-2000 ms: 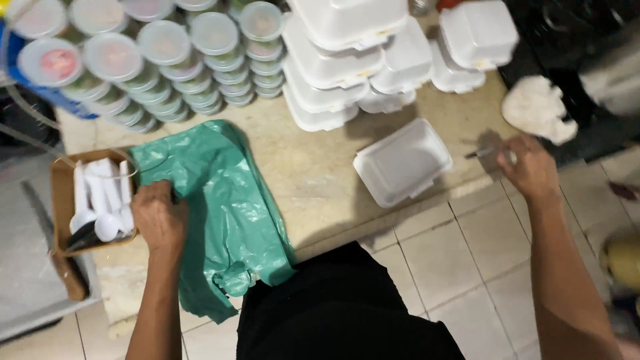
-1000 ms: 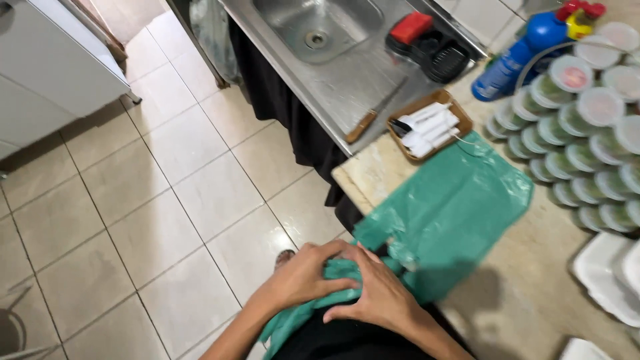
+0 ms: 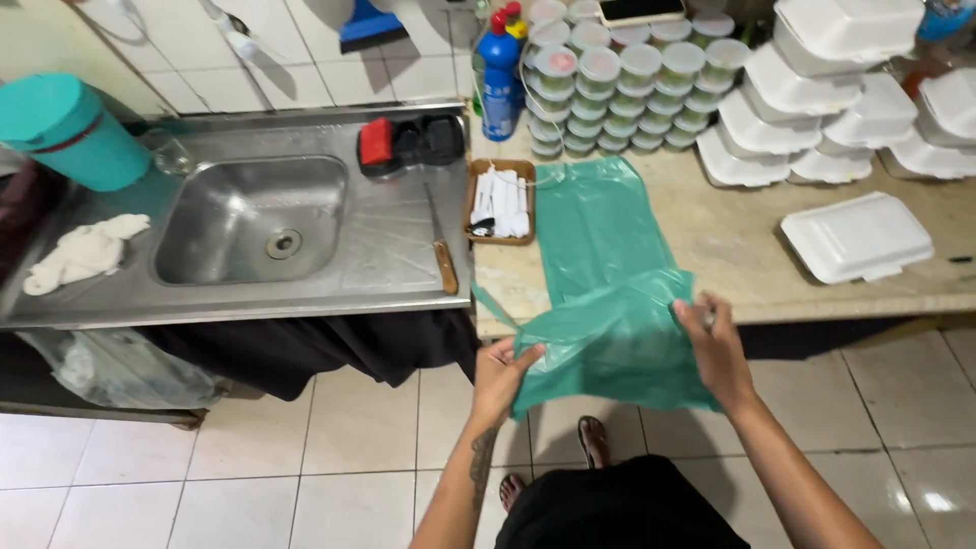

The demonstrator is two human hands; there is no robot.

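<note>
A green plastic bag point(image 3: 610, 351) is stretched between my two hands at the counter's front edge. My left hand point(image 3: 505, 375) pinches its left side between thumb and fingers, and my right hand point(image 3: 713, 347) grips its right side. More green plastic point(image 3: 598, 221) lies flat on the counter behind it; whether it is the same bag or another, I cannot tell. Beside that plastic, a brown basket point(image 3: 531, 229) holds white plastic cutlery point(image 3: 501, 200). A closed white foam container point(image 3: 858, 236) rests on the counter to the right.
Stacked foam containers point(image 3: 793, 126) and lidded plastic cups point(image 3: 598, 69) line the back of the stone counter point(image 3: 732, 267), near a blue bottle point(image 3: 498, 76). On the left, a steel sink point(image 3: 252, 221) has a wooden-handled knife point(image 3: 444, 267) on its drainboard and a white cloth point(image 3: 84, 254) at its far side.
My hands, which were together on the bunched green bag a second ago, are now apart with it spread between them. The foam container, open two seconds ago, is now closed. The view has swung considerably.
</note>
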